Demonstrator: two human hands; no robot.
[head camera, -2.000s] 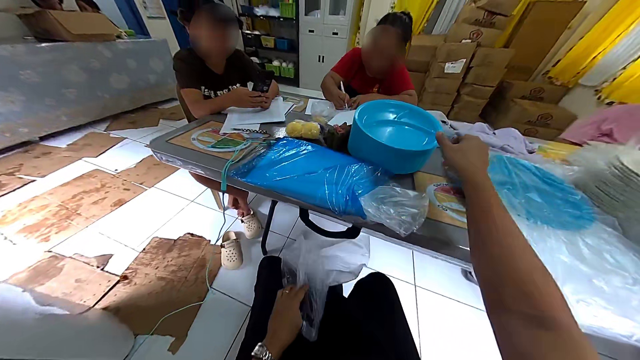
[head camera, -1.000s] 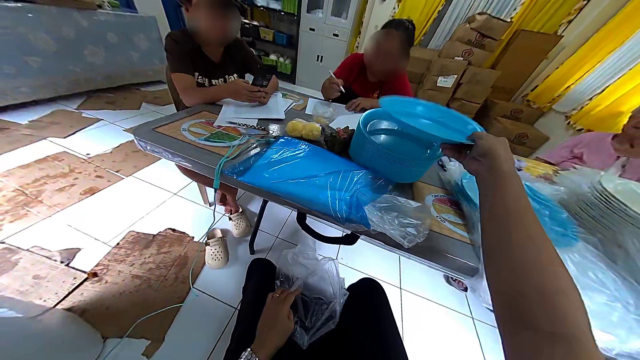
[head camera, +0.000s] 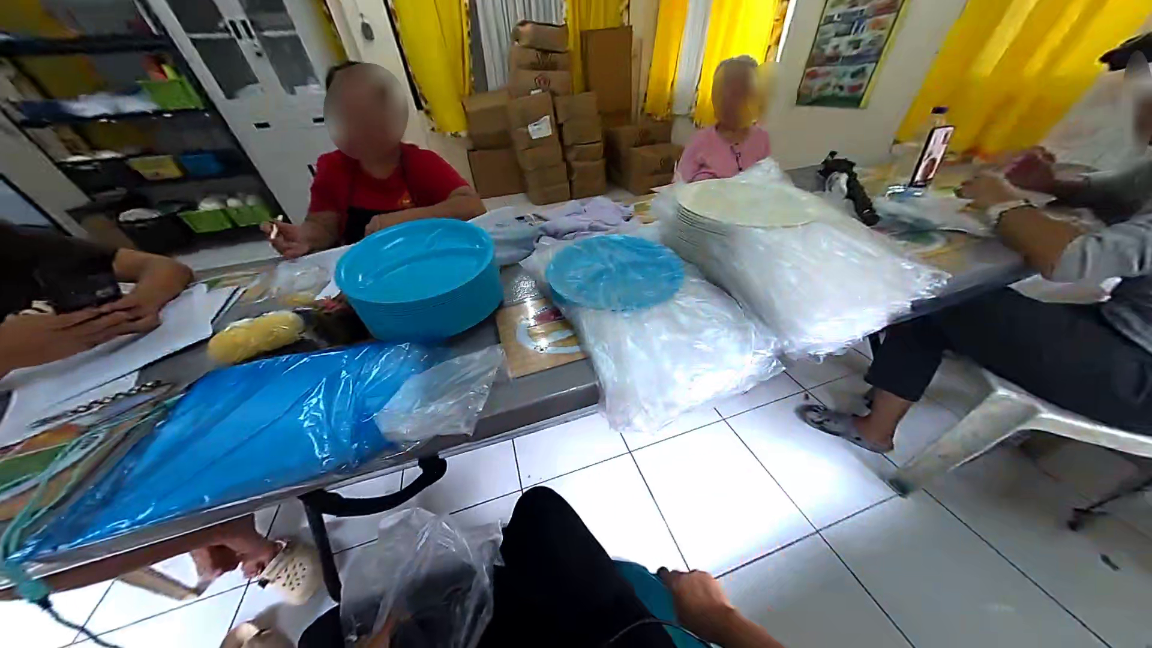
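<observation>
My left hand (head camera: 385, 633), mostly hidden at the bottom edge, holds a clear plastic bag (head camera: 414, 562) above my lap. Low beside my right thigh, my right hand (head camera: 702, 601) grips the edge of a blue-green item (head camera: 650, 589); the leg hides much of it, so its kind is unclear. On the table stands a stack of blue plastic plates (head camera: 418, 279). Left of it lies a blue plastic-wrapped pack (head camera: 270, 423) with a crumpled clear bag (head camera: 445, 396). To the right, another blue plate (head camera: 616, 273) rests on clear bags, next to a stack of white plates (head camera: 747, 202) in plastic.
The grey table's edge (head camera: 540, 393) runs before my knees, with a black handle (head camera: 387, 495) beneath. Papers, a yellow bundle (head camera: 256, 337) and a green cord (head camera: 40, 522) lie left. People sit around the table; a white plastic chair (head camera: 1017, 414) is at right.
The view has swung to the right. My right hand, earlier lifting a blue plate from the stack, is now down beside my thigh. My left hand stays at the clear bag.
</observation>
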